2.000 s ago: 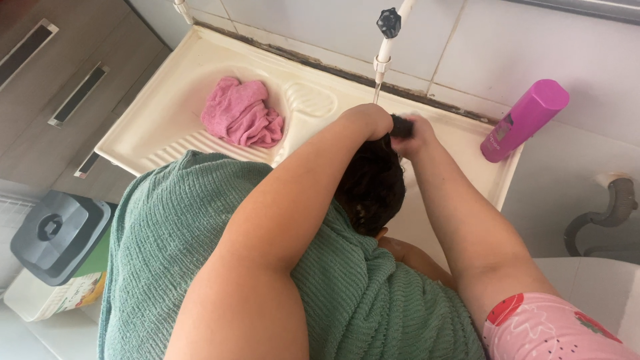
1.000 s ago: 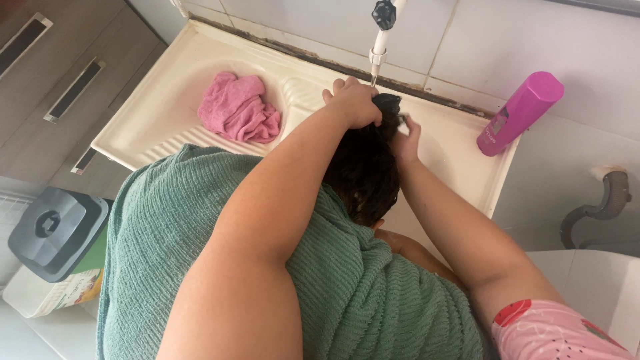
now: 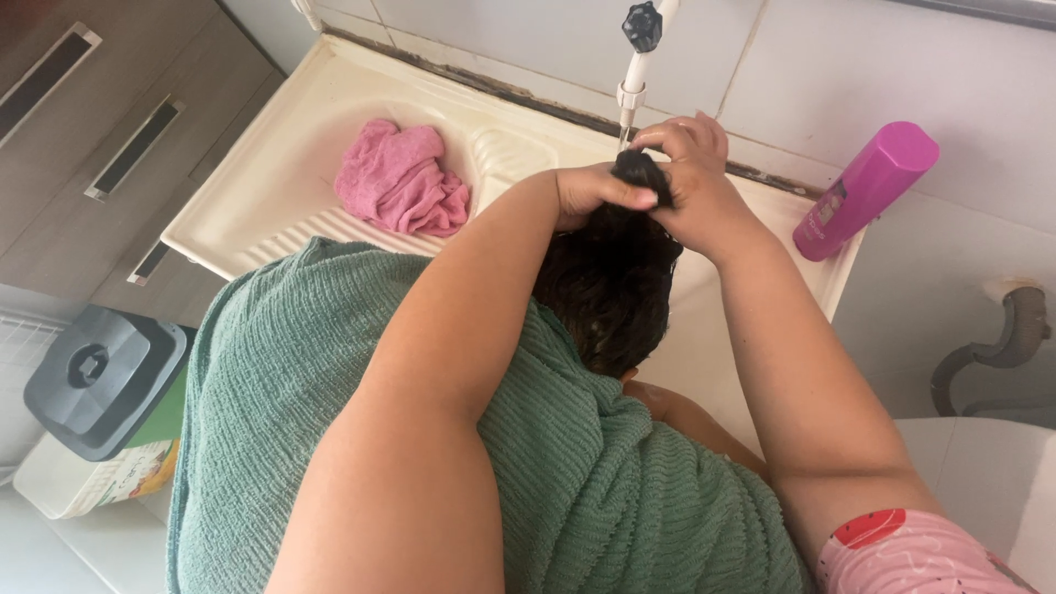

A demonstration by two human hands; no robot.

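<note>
A person bends over a cream laundry sink [image 3: 718, 346], a green towel [image 3: 330, 355] over their back. Their wet dark hair [image 3: 610, 280] is gathered upward under the faucet [image 3: 632, 95], from which water runs. My left hand [image 3: 602, 194] grips the gathered hair from the left, thumb across it. My right hand [image 3: 693, 181] holds the same hair from the right, its upper fingers raised and curled near the water. The palms of both hands are partly hidden. Part of the person's arm [image 3: 693, 421] shows below the head.
A pink cloth [image 3: 402, 177] lies in the sink's left basin beside a ribbed washboard. A magenta bottle [image 3: 866, 191] stands at the sink's right edge. A gray-lidded container [image 3: 107, 379] is at lower left, by drawers [image 3: 124, 157]. A gray drain hose [image 3: 990, 351] hangs at right.
My right hand has moved up beside the faucet stream, fingers raised. My left hand has shifted, its thumb now across the gathered hair. The white lather or object by my right hand no longer shows.
</note>
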